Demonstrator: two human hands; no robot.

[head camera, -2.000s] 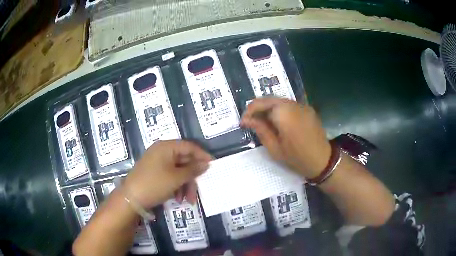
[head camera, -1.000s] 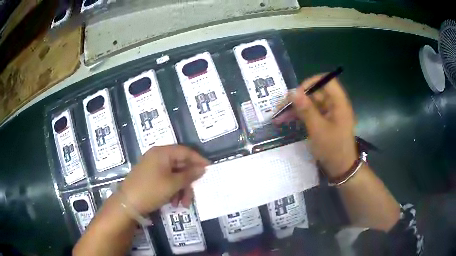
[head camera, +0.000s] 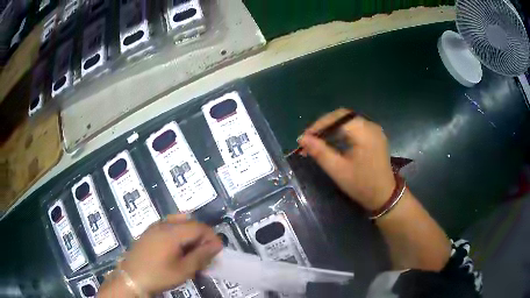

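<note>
My left hand (head camera: 171, 253) holds the white sticker sheet (head camera: 261, 273) by its left end. The sheet is tilted and blurred over the near row of the tray. My right hand (head camera: 348, 160) holds dark, slim tweezers (head camera: 336, 124), their thin tip pointing down-left just right of the tray. The clear plastic tray (head camera: 264, 196) holds printed cards (head camera: 238, 142) with black ovals at the top. A small whitish piece (head camera: 225, 176) lies at the lower left of the far-right card. Near-row cards are partly hidden by my left hand and the sheet.
Another filled tray (head camera: 133, 38) lies at the far left on a pale board (head camera: 93, 119), near a stained tan board (head camera: 35, 160). A white fan (head camera: 494, 35) stands at far right. A dark red piece (head camera: 402, 164) lies by my right wrist. The bench (head camera: 348, 75) is dark green.
The view has shifted, showing more of the far tray and fan. The sheet has gone from nearly flat to tilted and lower. The tweezers have moved off the far-right card to the tray's right.
</note>
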